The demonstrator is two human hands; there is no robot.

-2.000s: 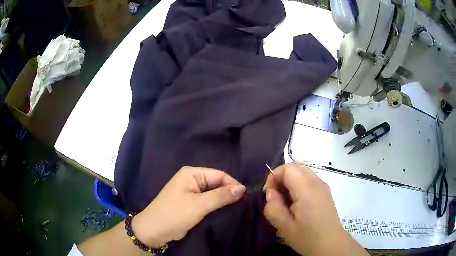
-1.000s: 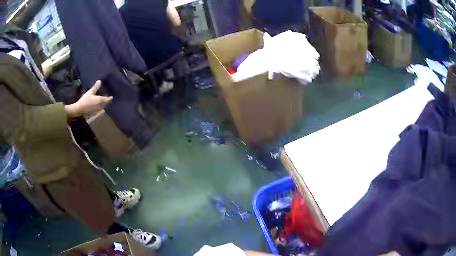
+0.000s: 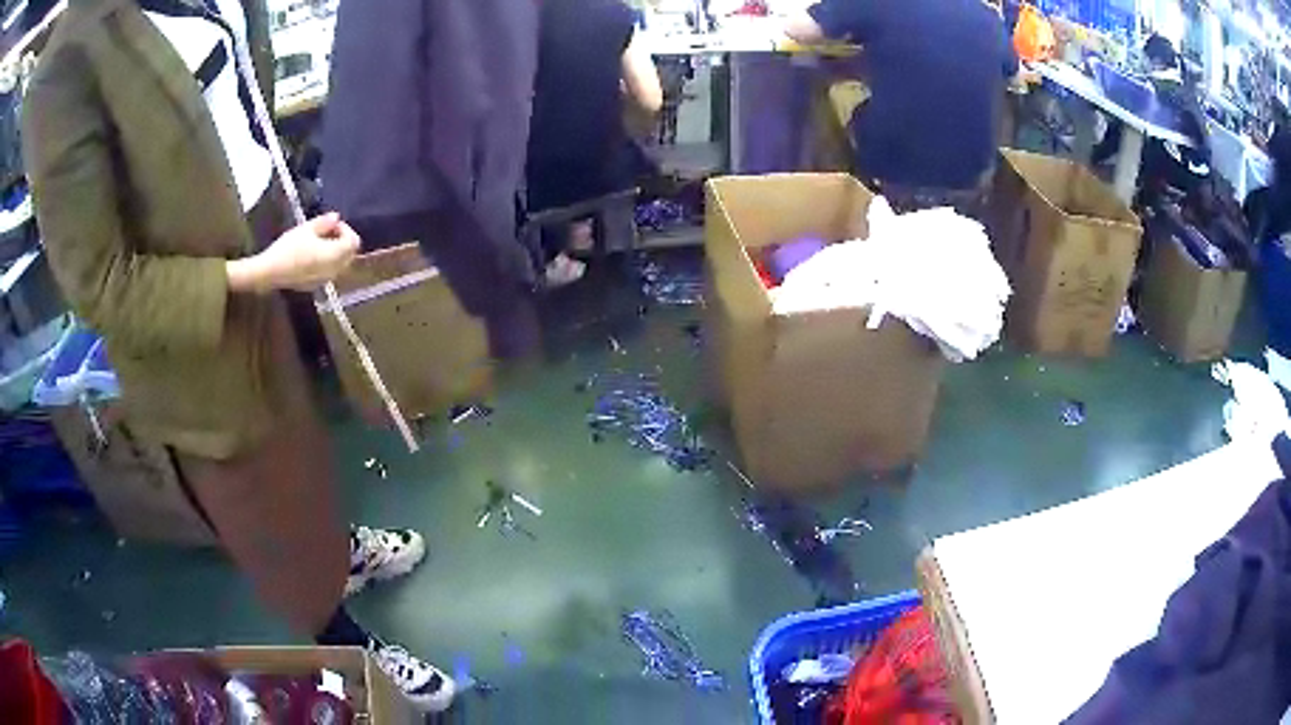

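Neither of my hands is in the picture. The dark purple-grey garment (image 3: 1203, 623) lies on the white table (image 3: 1097, 567) at the lower right, cut off by the picture's edge. The blue plastic basket (image 3: 835, 623) stands on the floor below the table's edge, with red items inside. The sewing machine is out of view.
A standing person in a brown jacket (image 3: 142, 255) is at the left, near hanging dark cloth (image 3: 418, 128) and a light tape. A cardboard box (image 3: 835, 397) heaped with white cloth (image 3: 906, 276) stands mid-floor. Two people sit behind. More boxes stand right and lower left; scraps litter the floor.
The view has swung left from the machine and my hands to the floor and the standing person. Since one second ago, that person's hand has lowered a little and now is at the light tape.
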